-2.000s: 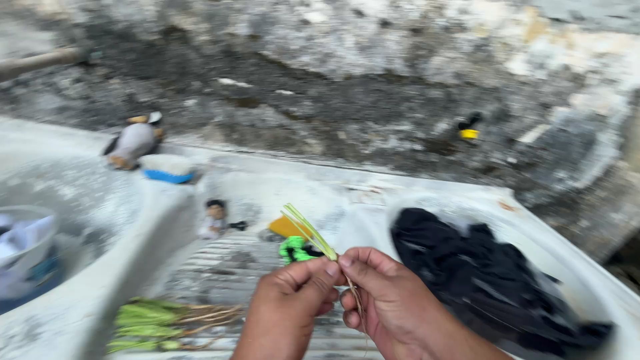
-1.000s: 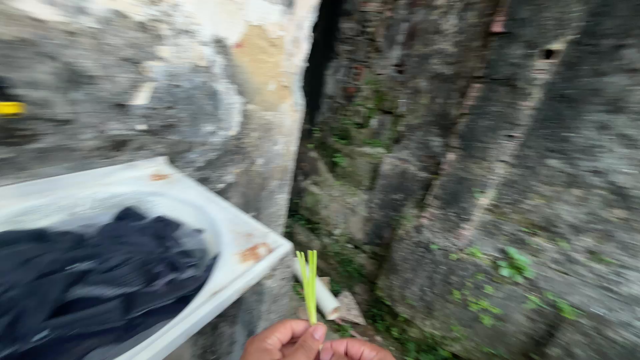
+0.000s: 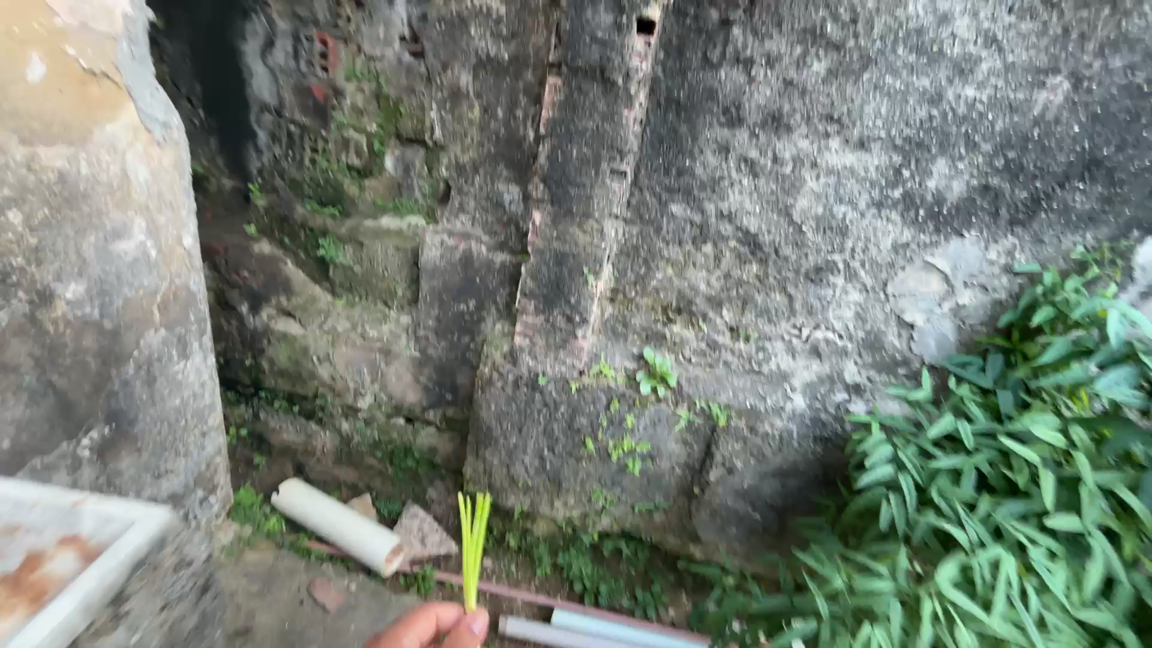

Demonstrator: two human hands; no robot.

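Note:
At the bottom edge, only the fingertips of my left hand (image 3: pixel 434 626) show, pinching a small bunch of thin green stems (image 3: pixel 473 549). The stems stand upright and spread apart slightly at their tops. The rest of that hand is cut off by the frame. My right hand is out of view.
The corner of a white basin (image 3: pixel 135 522) with brown stains juts in at lower left, beside a peeling wall (image 3: pixel 99 315). Beyond lie a white pipe (image 3: pixel 337 526), a broken stone piece (image 3: pixel 421 533) and pale pipes (image 3: pixel 594 630). A leafy green plant (image 3: pixel 1017 468) fills the lower right.
The view has swung far to the right, away from the basins and dark cloth. My right hand, beside the left one before, has left the view. The stems remain in my left hand.

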